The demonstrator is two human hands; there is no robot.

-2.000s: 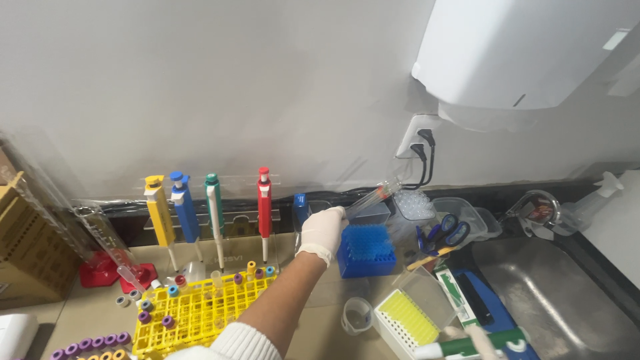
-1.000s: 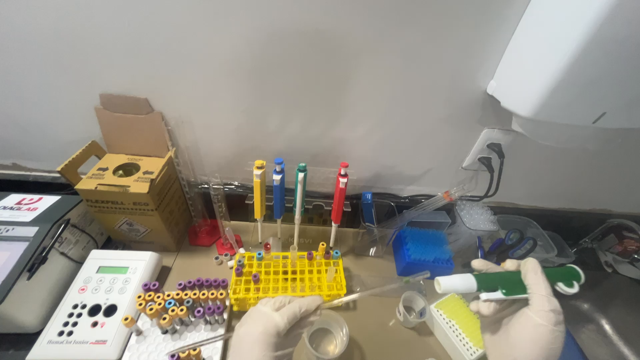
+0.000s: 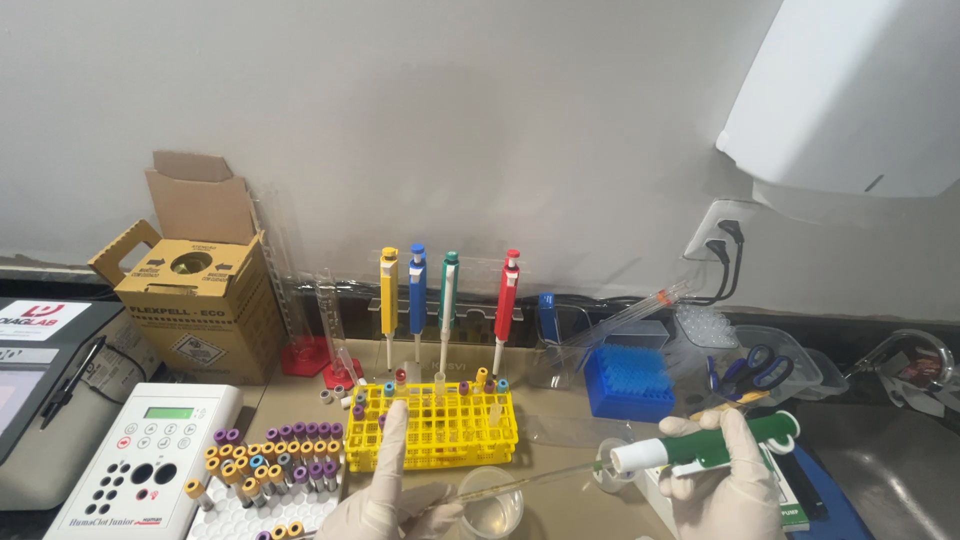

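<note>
My right hand, in a pale latex glove, is closed round a green and white pipette pump at lower right. A clear serological pipette runs leftward from the pump's white nose, across a clear plastic cup. My left hand, also gloved, has its thumb and fingers at the pipette's far end, with the index finger pointing up in front of the yellow tube rack. The rack holds several capped tubes. The pipette's tip is hidden by my left hand.
Capped blood tubes stand in a white rack beside a white coagulation analyser. Behind are a cardboard sharps box and upright micropipettes. On the right are a blue tip box, scissors, a smaller cup and a steel sink.
Two seconds ago one gloved hand reached to the glass pipettes at the back; now both hands are at the front with the pump and pipette. Since one second ago my left index finger has been raised.
</note>
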